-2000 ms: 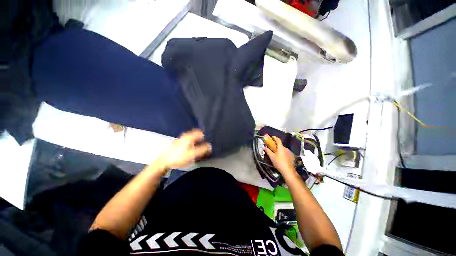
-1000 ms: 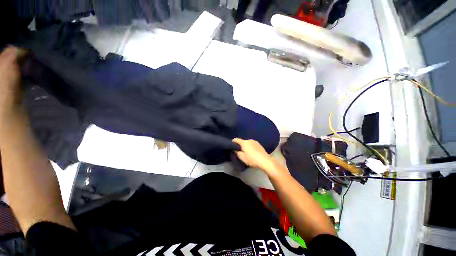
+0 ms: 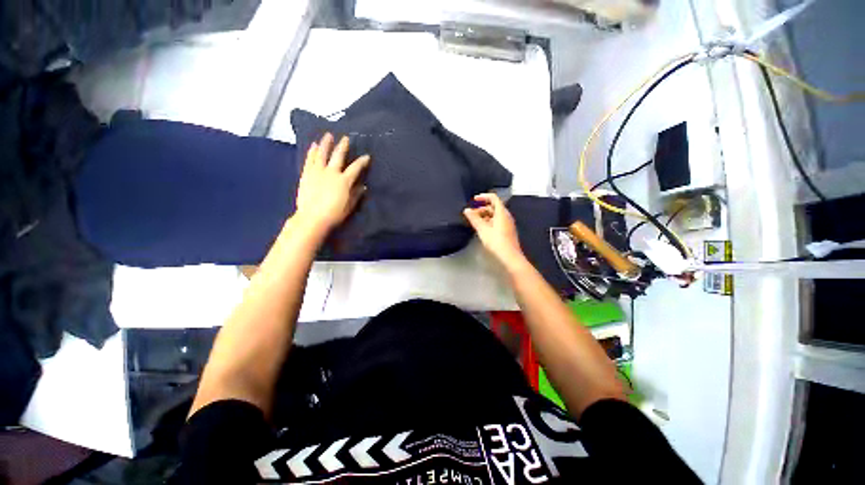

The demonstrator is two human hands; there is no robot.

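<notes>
Dark charcoal trousers (image 3: 408, 180) lie over the right end of the navy-blue pressing board (image 3: 180, 194), covering that end. My left hand (image 3: 329, 188) lies on the cloth with fingers spread, near its left side. My right hand (image 3: 492, 224) is at the right edge of the cloth, fingers bent and fingertips close together; they seem to pinch the edge. The steam iron (image 3: 602, 251) with its orange-brown handle rests on a dark pad (image 3: 533, 225) to the right of the board.
Dark garments (image 3: 57, 189) are heaped beyond the board's rounded left end. Black and yellow lines (image 3: 607, 133) loop from the iron towards the wall side. A white box with a black face (image 3: 673, 156) stands behind the iron. A green thing (image 3: 593, 313) lies below the iron.
The garment, earlier stretched leftwards between my hands, now lies bunched on the board's right end. My left hand has come in from the far left onto the cloth. The board's left part is uncovered.
</notes>
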